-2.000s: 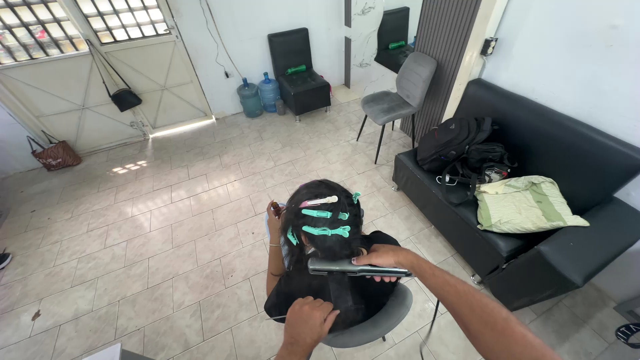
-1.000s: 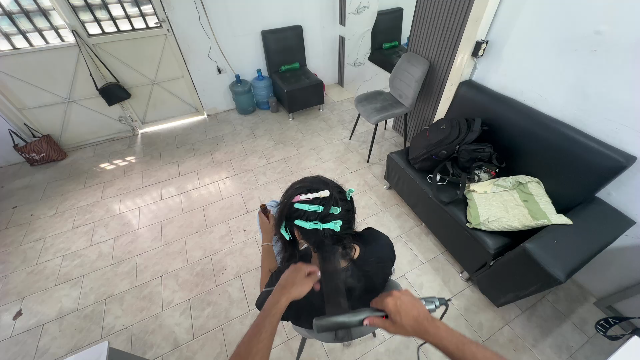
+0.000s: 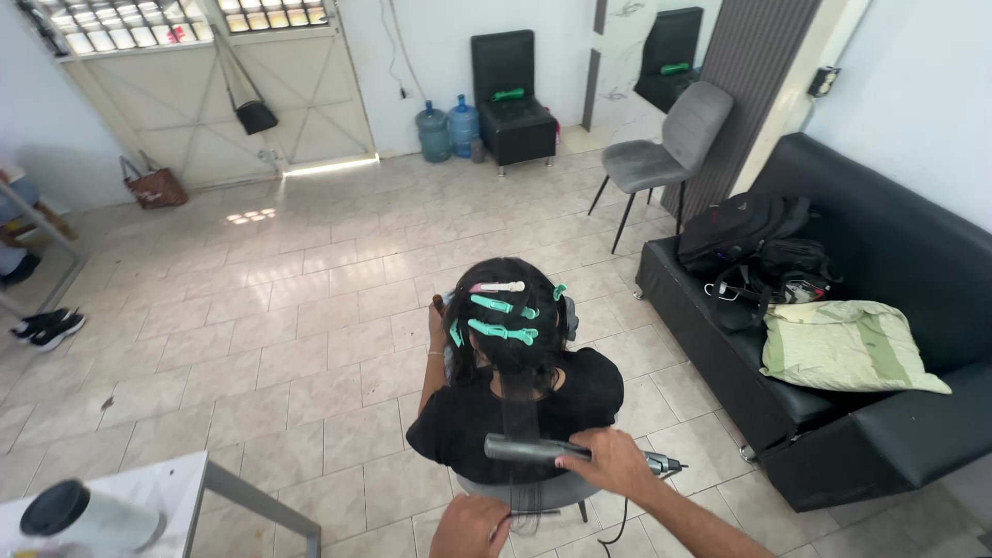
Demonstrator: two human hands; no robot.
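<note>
A person [image 3: 573,380] in a black top sits with their back to me, dark hair [image 3: 508,271] pinned up by several turquoise clips [image 3: 502,332] and a pink and white clip [image 3: 497,287]. My right hand [image 3: 612,461] grips a hair straightener [image 3: 535,449], whose plates lie across a thin, straight lock [image 3: 521,407] hanging down the back. Below it, my left hand [image 3: 471,527] holds a thin comb [image 3: 542,512] at the lock's lower end. The comb is partly hidden by my fingers. The straightener's cord [image 3: 624,519] hangs under my right wrist.
A black sofa [image 3: 697,333] with backpacks [image 3: 744,225] and a pale green pillow [image 3: 845,345] stands at right. A grey chair [image 3: 647,163] is behind it. At lower left, a white table [image 3: 182,473] bears a lidded cup [image 3: 89,515]. Water jugs [image 3: 434,133] stand by the far wall.
The straightener was near the nape two seconds ago and is now lower, across the lock over the back. My left hand, near the upper back one second ago, is now below the straightener.
</note>
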